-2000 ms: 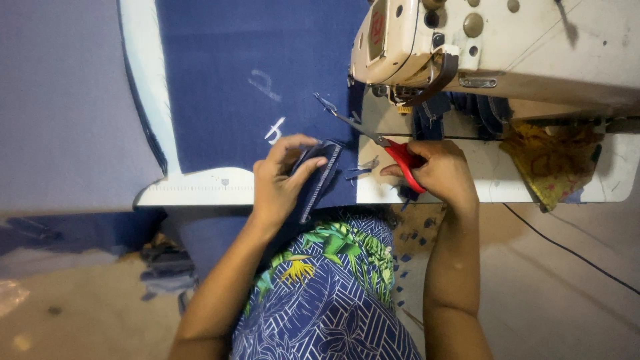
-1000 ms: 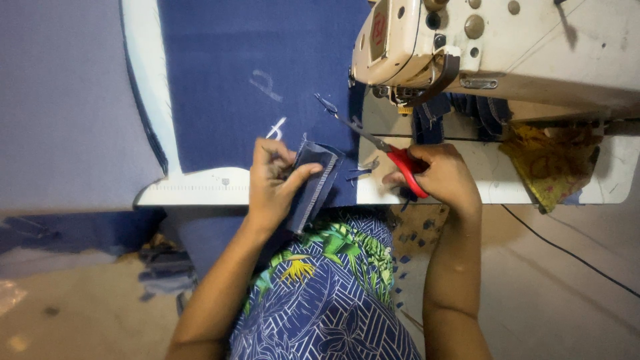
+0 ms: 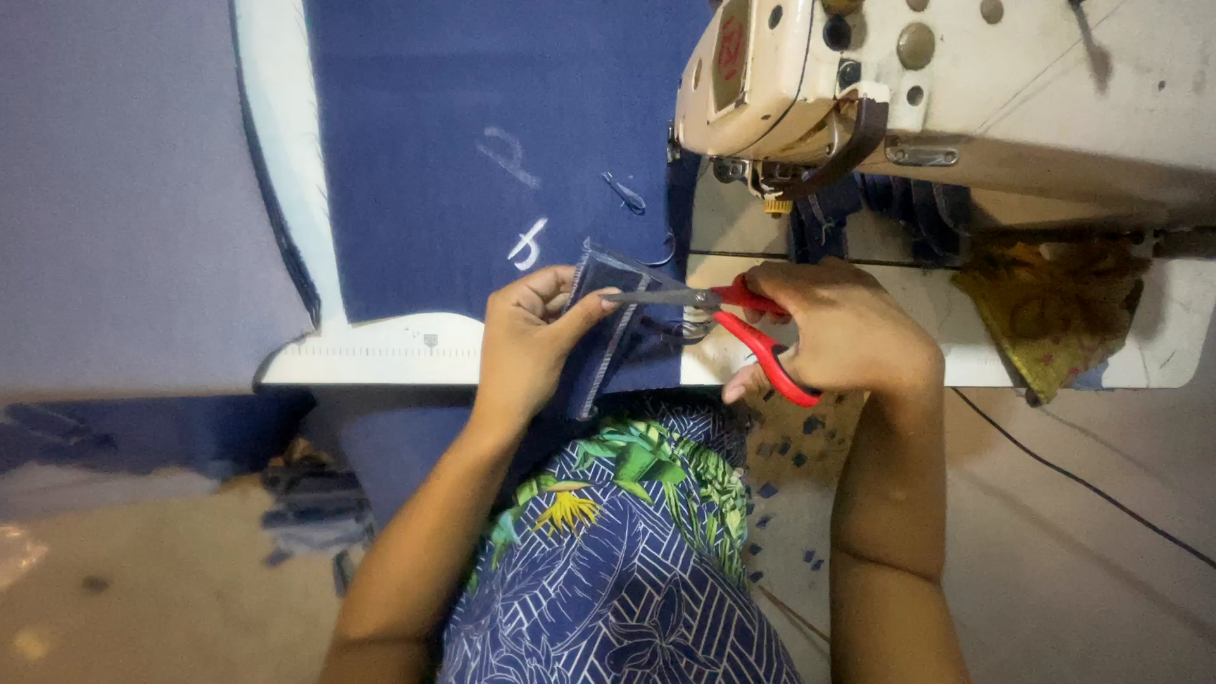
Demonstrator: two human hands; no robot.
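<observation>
My left hand (image 3: pixel 532 332) pinches a folded piece of dark blue denim (image 3: pixel 608 351) with pale overlock stitching along its edges. My right hand (image 3: pixel 836 328) holds scissors with red handles (image 3: pixel 760 347); their thumb and finger loops are spread. The blades point left across the upper part of the denim piece, the tips close to my left thumb. How far apart the blades are is partly hidden by the cloth. Beneath both hands lies a large blue cloth (image 3: pixel 408 161) with white chalk marks (image 3: pixel 527 243).
A cream sewing machine (image 3: pixel 997 104) stands at upper right, with dark denim pieces (image 3: pixel 826 218) beneath it. A yellow patterned cloth (image 3: pixel 1050 313) hangs over the table edge (image 3: pixel 1159 356). Denim scraps (image 3: pixel 313 503) lie lower left, and a black cable (image 3: pixel 1092 480) runs at right.
The scissors have swung from pointing up and left to lying nearly level across the denim piece, as my right hand turned. My left hand still holds that piece.
</observation>
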